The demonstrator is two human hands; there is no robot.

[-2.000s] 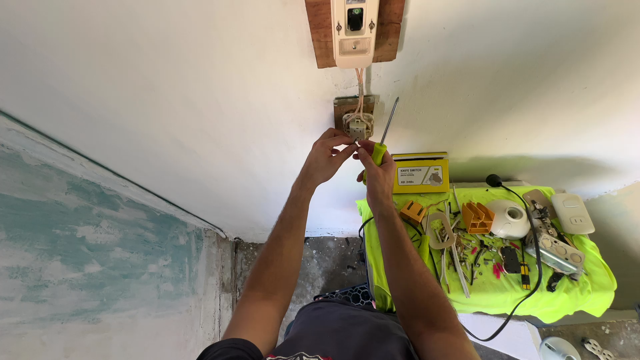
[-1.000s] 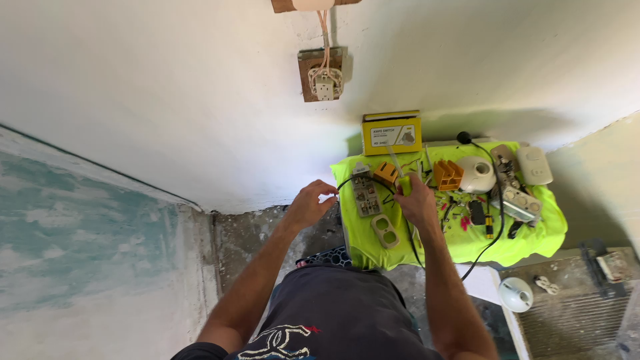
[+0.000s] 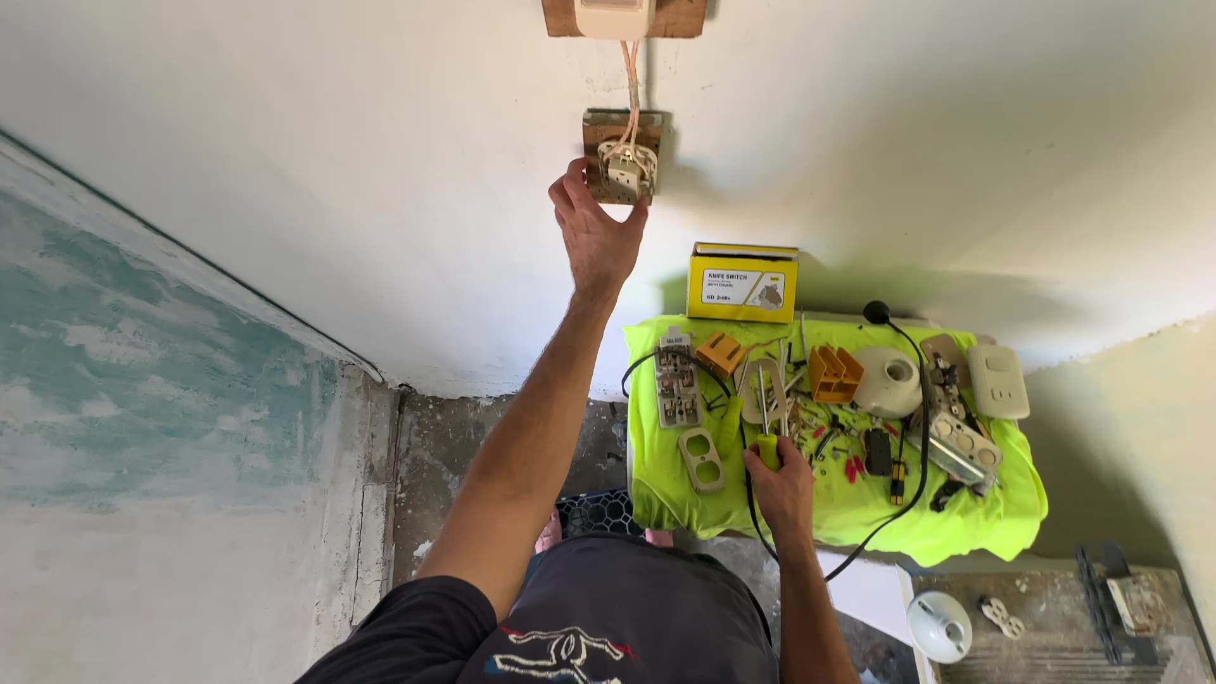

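Note:
On the wall a cream electrical outlet [image 3: 623,177] with pinkish wires hangs against a square wooden block [image 3: 597,128]. My left hand [image 3: 598,228] reaches up to it, thumb at its lower right and fingers at the block's left edge; whether it grips the outlet cannot be told. My right hand [image 3: 783,480] is closed around the yellow-green handle of a screwdriver [image 3: 768,446], low over the cloth-covered table, the shaft pointing toward the wall across an oval cover plate [image 3: 750,407]. Another yellow-green handle [image 3: 731,427] lies just left of it.
The bright cloth [image 3: 665,503] carries a fuse block [image 3: 678,385], an outlet cover plate [image 3: 702,461], orange plastic parts [image 3: 836,373], a white lamp holder [image 3: 889,380] and a black cable [image 3: 924,418]. A yellow knife-switch box [image 3: 742,285] stands behind, against the wall.
My left hand has gone from beside the table's left edge up to the wall outlet. My right hand stays over the table. Two seconds ago both hands were at the outlet.

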